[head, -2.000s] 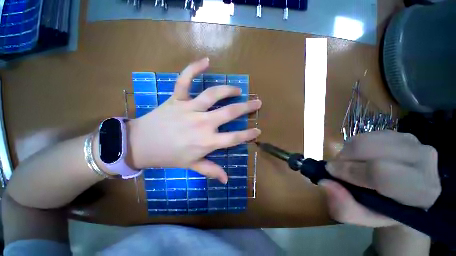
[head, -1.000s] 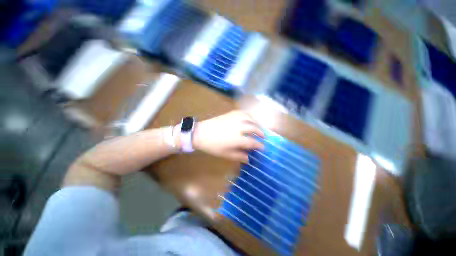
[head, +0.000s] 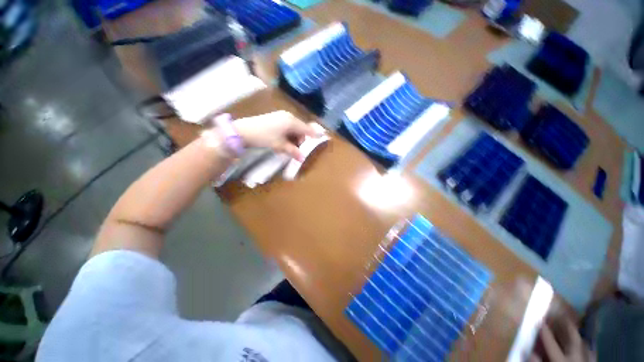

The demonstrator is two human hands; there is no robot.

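A blue solar cell panel [head: 424, 293] with pale lines lies on the brown tabletop, lower centre; wire ends show past its edges. My left hand [head: 277, 134] is at the table's left edge, its fingers closed on a curved white strip [head: 308, 153]. Another white piece [head: 265, 167] lies under this hand, blurred. My right hand [head: 563, 345] is at the lower right, cut off by the picture's edge, its fingers at a long white strip [head: 531, 322]. Whether it grips that strip is unclear. No soldering iron shows.
Curved finished panel stacks [head: 392, 117] with white bands stand beyond my left hand. A white strip stack [head: 214, 88] lies by a dark box [head: 189, 53]. Dark cell stacks [head: 482, 171] lie on grey-green mats [head: 589, 247]. A black fan [head: 25, 218] is at far left.
The view has swung left. My left hand has left the panel, moved to the left table edge and taken hold of a white strip. My right hand shows again, without the iron in view.
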